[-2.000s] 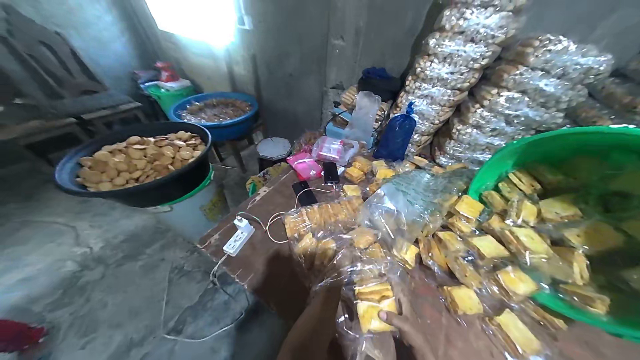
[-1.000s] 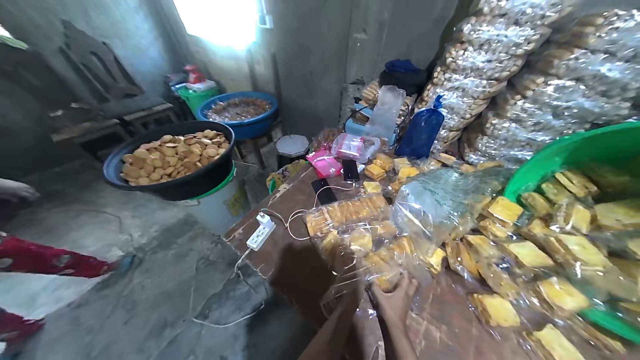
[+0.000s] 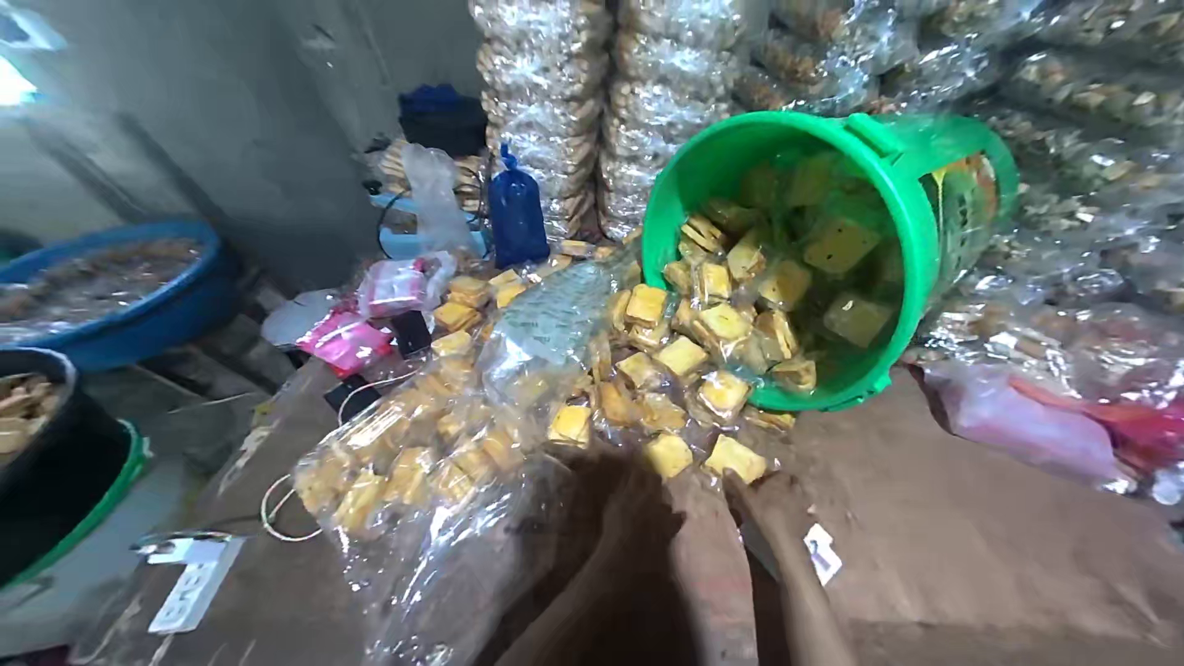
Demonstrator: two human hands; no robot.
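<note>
Small wrapped packs of square yellow biscuits [image 3: 682, 355] spill from a green plastic bucket [image 3: 888, 176] lying on its side. My right hand [image 3: 766, 504] reaches to a pack [image 3: 736, 458] at the near edge of the pile, its fingertips touching it; a firm grip cannot be made out. My left hand [image 3: 638, 481], dark and blurred, is beside another pack [image 3: 668, 454]; whether it holds anything is unclear. To the left, a large clear plastic bag [image 3: 398, 462] with several packs in it lies on the brown tabletop [image 3: 999, 527].
A white power strip [image 3: 196, 583] lies at the table's left. Behind are a blue tied bag [image 3: 518, 213], a pink package [image 3: 347, 340] and stacked bags of biscuits [image 3: 546, 111]. A blue tub [image 3: 120, 314] and a black basin [image 3: 46, 370] stand left.
The view has swung right, towards the green bucket. My hands have left the clear bag of packs and are now at the loose packs in front of the bucket.
</note>
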